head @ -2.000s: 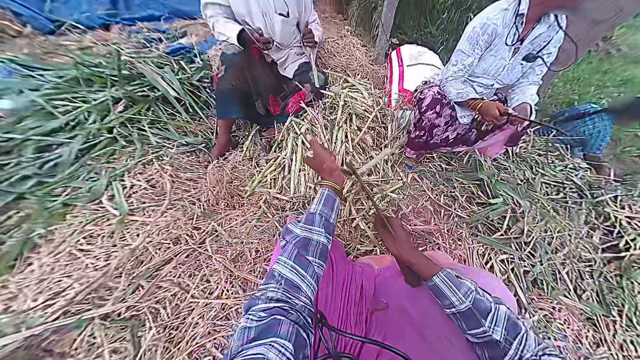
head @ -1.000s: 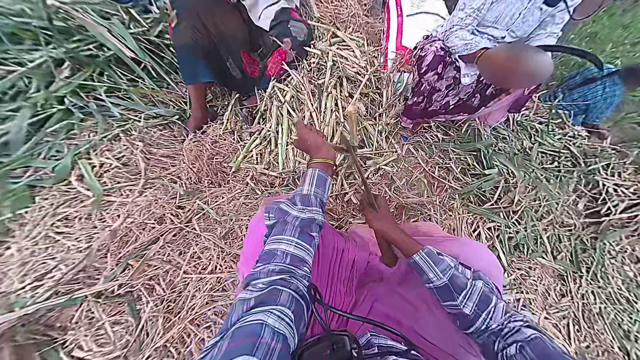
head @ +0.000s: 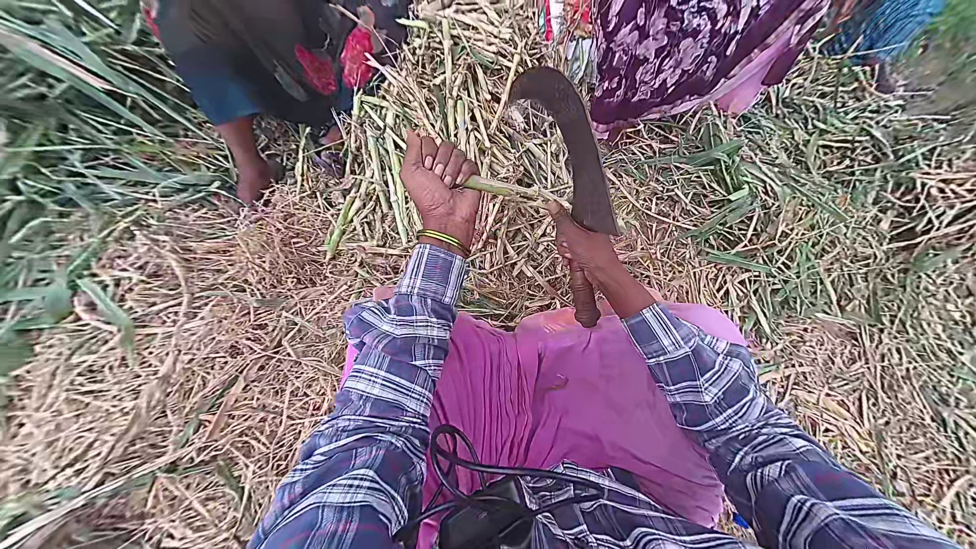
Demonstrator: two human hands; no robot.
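My left hand [head: 442, 183] is closed round one end of a pale green cane stalk [head: 503, 187], which runs rightward to my other hand. My right hand [head: 583, 248] grips the wooden handle of a curved billhook-like knife [head: 576, 145]; its dark, broad blade points up and hooks to the left. The stalk's right end meets the right thumb beside the blade's base, and the exact contact there cannot be told. Beneath and beyond both hands lies a heap of cut stalk pieces [head: 396, 164].
Two people sit facing me: one in dark cloth with red patches [head: 267, 69] at upper left, one in a purple patterned skirt [head: 671, 53] at upper right. Long green leaves [head: 69, 114] lie at left, dry straw [head: 191, 328] around me. A black cable [head: 457, 450] crosses my lap.
The knife has turned so that its broad blade now shows. My left hand and the stalk have come to lie left of the blade. The view has tipped down.
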